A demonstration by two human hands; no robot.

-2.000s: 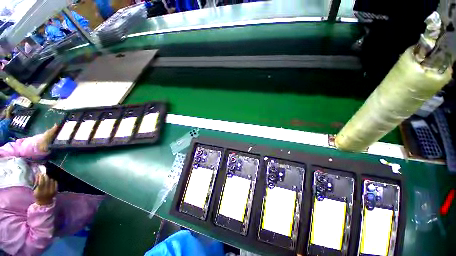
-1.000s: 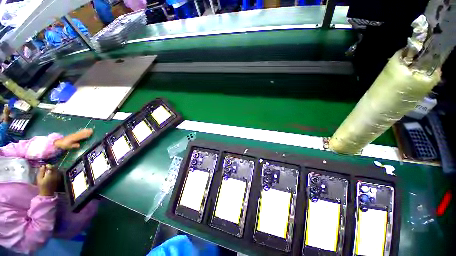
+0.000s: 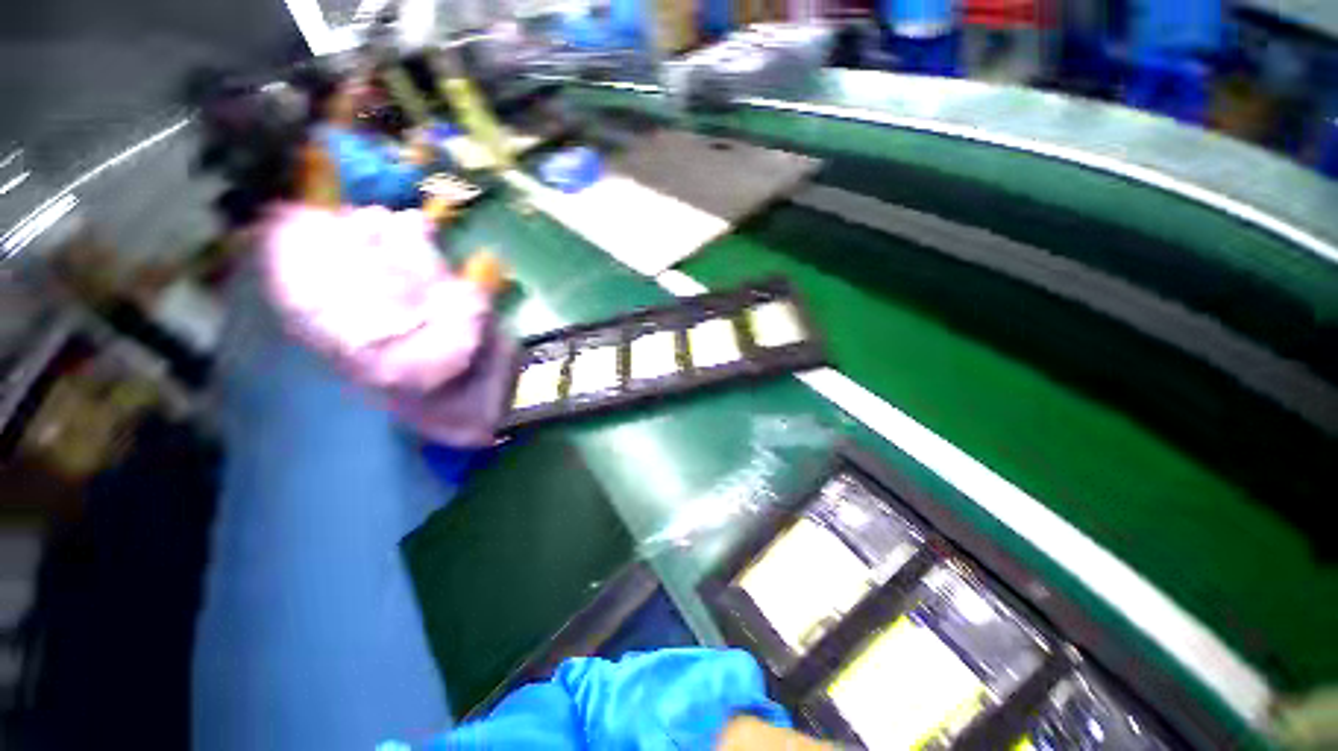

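Observation:
The frame is blurred. A black phone tray lies at the lower right, cut off by the bottom edge. It holds open-backed phones with pale batteries; the nearest phone and the one beside it show most. Their dark camera ends face the belt. My left hand, in a blue sleeve, shows only as a small part at the bottom edge beside the tray; its fingers are hidden. My right hand is out of the picture.
A second phone tray lies farther left, near a worker in pink. Clear film scraps lie between the trays. The green belt with a white rail runs along the right. A flat board lies beyond.
The view has swung left, so the post and the right part of the near tray are out of frame. The far tray is turned to a flatter angle. Part of my left hand now shows.

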